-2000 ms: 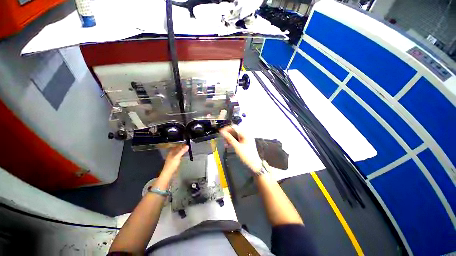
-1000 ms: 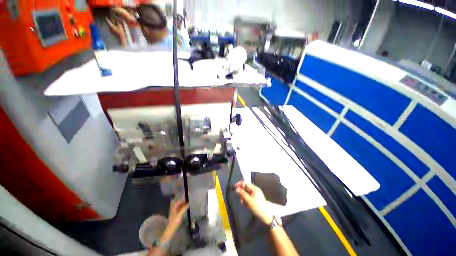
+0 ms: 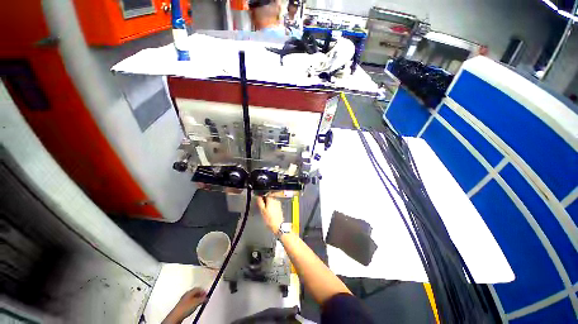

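Note:
A long black belt strap (image 3: 244, 218) runs from above the dark red machine (image 3: 285, 98), down between its two black rollers (image 3: 248, 177), and curves to the lower left. My left hand (image 3: 187, 304) is low at the bottom left, its fingertips closed at the strap's lower part. My right hand (image 3: 271, 212) is just below the rollers, fingertips up beside the strap; whether it grips anything is hidden. The strap's top end stands free against the white machine top.
A bundle of black straps (image 3: 421, 215) and a dark brown cloth (image 3: 352, 237) lie on the white table (image 3: 481, 259) at right. A white bucket (image 3: 213, 248) stands left of the machine's base. A blue-white bottle (image 3: 180, 38) and white crumpled material (image 3: 333, 60) are on top. A person (image 3: 266, 16) is behind.
The strap has moved down through the rollers; its top end now shows. My left hand has moved down and left with the lower part. My right hand has moved back up to the rollers.

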